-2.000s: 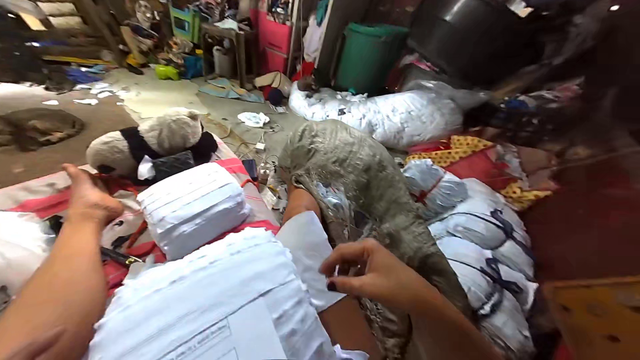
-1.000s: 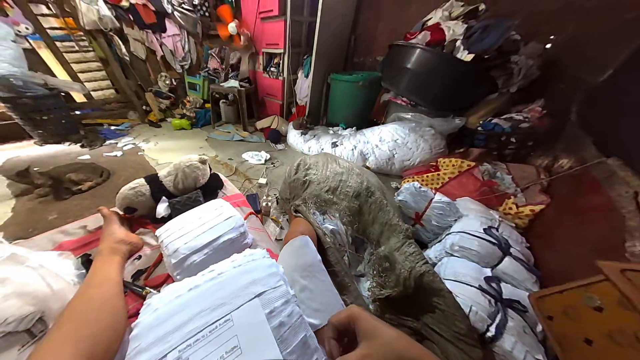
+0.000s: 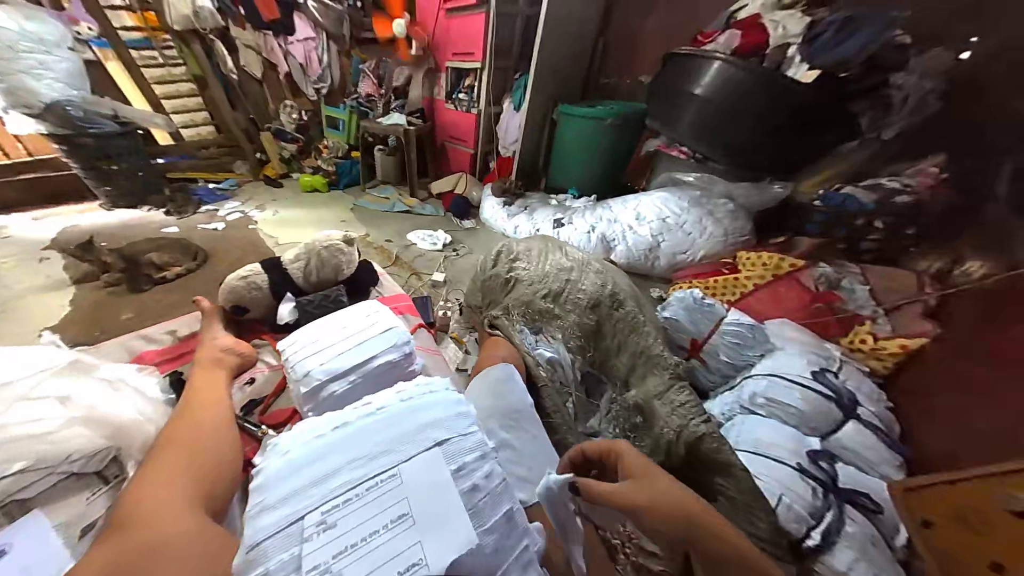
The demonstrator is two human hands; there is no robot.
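My right hand (image 3: 612,484) pinches a small white cloth piece (image 3: 566,512) between thumb and fingers, just right of my lap. My left hand is out of view. On my lap lies a large stack of white layered pieces (image 3: 376,448) with a printed paper sheet (image 3: 392,520) on top. A smaller white stack (image 3: 348,352) sits beyond it. Another flat white cloth (image 3: 512,424) lies over my right leg. Beside that leg stands an open, worn grey-green woven sack (image 3: 592,320) with pale scraps showing in its mouth.
Tied white bundles (image 3: 808,424) lie at right, by a wooden board (image 3: 968,512). A plush toy (image 3: 292,276) and curled animal (image 3: 144,260) are ahead. Farther back are a filled clear bag (image 3: 632,224), green bin (image 3: 596,148) and black tub (image 3: 744,108). White plastic (image 3: 72,408) is at left.
My right hand, empty over the white cloth two seconds ago, dipped to the bottom edge and is now higher with a small white piece in its fingers. The view has tilted up.
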